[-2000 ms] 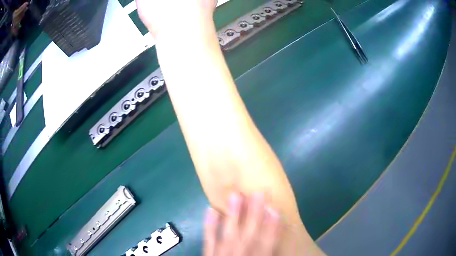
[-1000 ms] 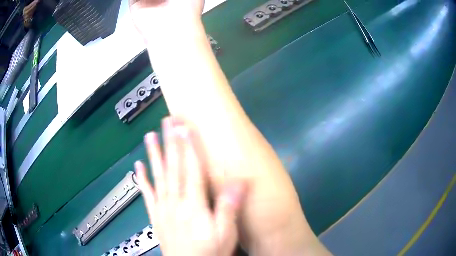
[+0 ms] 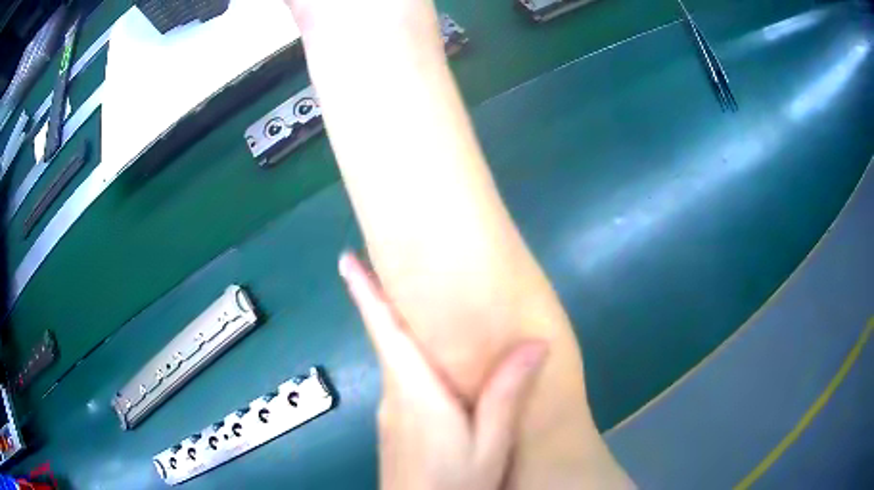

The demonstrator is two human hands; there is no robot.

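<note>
My right forearm [image 3: 431, 191] crosses the picture from lower right to the top edge; the hand beyond the wrist is cut off. My left hand [image 3: 446, 402] lies against that forearm near the elbow, thumb over it, one finger along its left side; no part shows in it. A pale bar [image 3: 187, 359], cover side up, lies at lower left. Beside it, nearer me, lies a bar with a row of dark round holes [image 3: 244, 428]. A grey socket bar [image 3: 283, 126] lies farther off, partly hidden behind the forearm. Another bar's end [image 3: 452, 36] shows right of the forearm.
A white board [image 3: 192, 77] lies at upper left with dark stacked bars [image 3: 187, 11] on it. Tweezers [image 3: 709, 59] lie at upper right. Another bar [image 3: 556, 8] is cut by the top edge. Dark narrow bars [image 3: 56, 189] lie far left. Red and blue items sit at the lower-left corner.
My left hand has moved off the near bars and lower along my right forearm. The view has shifted, so the holed bar shows whole and my right hand has left the top edge.
</note>
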